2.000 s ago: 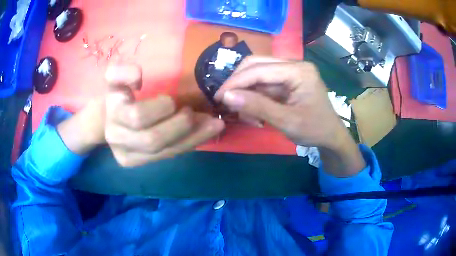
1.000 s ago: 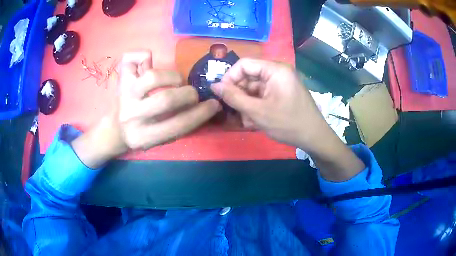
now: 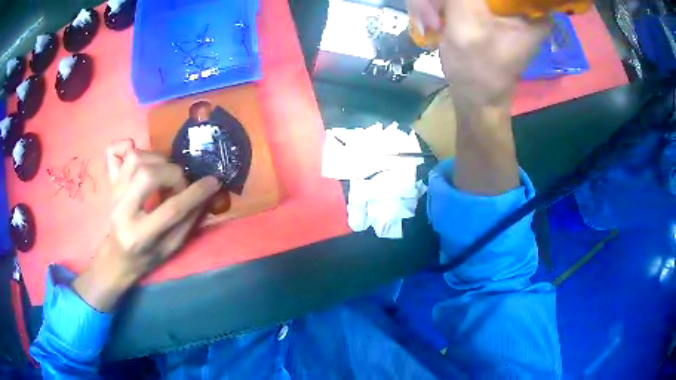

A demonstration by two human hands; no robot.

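Note:
The dark round housing [image 3: 222, 152] sits in the dark nest of the orange-brown fixture [image 3: 259, 185], with a white block on its upper left and thin silvery bits on it. My left hand [image 3: 152, 204] is at the fixture's left, its fingers apart and one fingertip on the housing's lower edge. A reddish-brown knob shows above the housing and another below it. My right hand [image 3: 485, 48] is raised at the top right, closed around the orange-yellow electric screwdriver [image 3: 530, 7], which the top edge cuts off.
A blue bin [image 3: 194, 90] with thin metal bits stands behind the fixture. Several dark housings [image 3: 74, 76] line the left. Reddish wire scraps [image 3: 70, 178] lie on the mat. White paper pieces [image 3: 378, 178], cardboard [image 3: 437, 122] and a metal tray [image 3: 341, 33] are at right. A black cord crosses the right.
The view has shifted right. My right hand has left the housing and moved up right to the screwdriver. My left fingertip now rests on the housing's lower edge.

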